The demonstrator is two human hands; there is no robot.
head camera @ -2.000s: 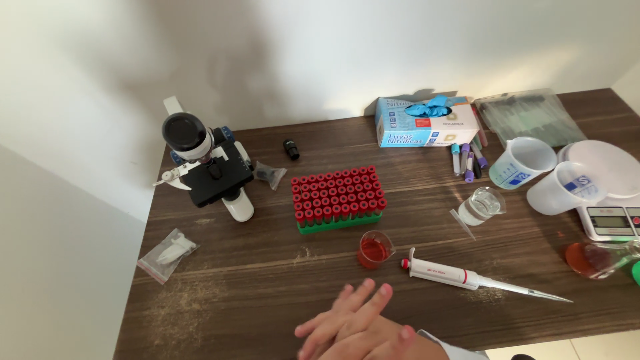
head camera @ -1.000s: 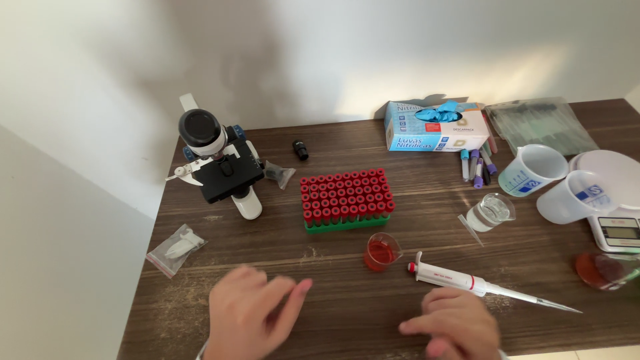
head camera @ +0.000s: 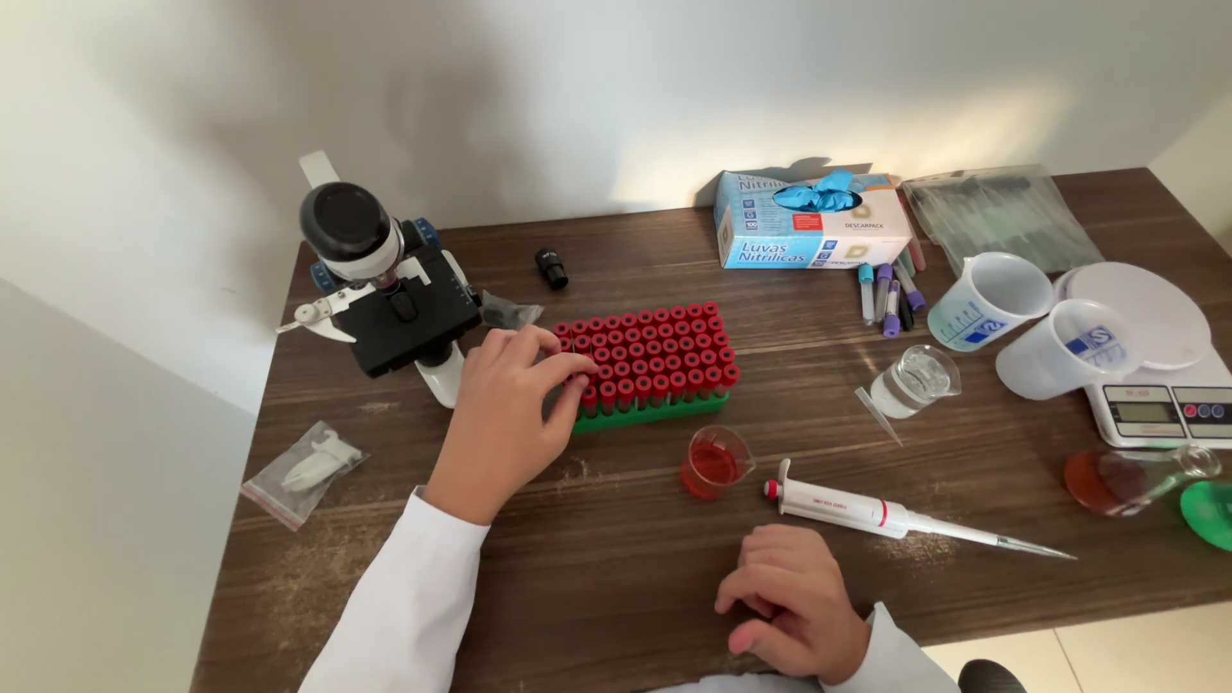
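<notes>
My left hand reaches over the left end of a green rack full of red-capped tubes. Its thumb and forefinger touch a cap at the near left corner; whether they grip it cannot be told. Low over the table's near part, my right hand is half curled and holds nothing. A white and red micropipette with a clear tip lies just beyond it. Between the rack and the micropipette stands a small glass beaker of red liquid.
A microscope, a black eyepiece and a bag are at left. Behind stands a nitrile glove box. At right are a beaker of clear liquid, plastic beakers, a digital scale and a flask of red liquid.
The hands, together two seconds ago, have parted. My left hand has moved forward from the near part of the table to the tube rack. The right hand has drawn back from beside the micropipette.
</notes>
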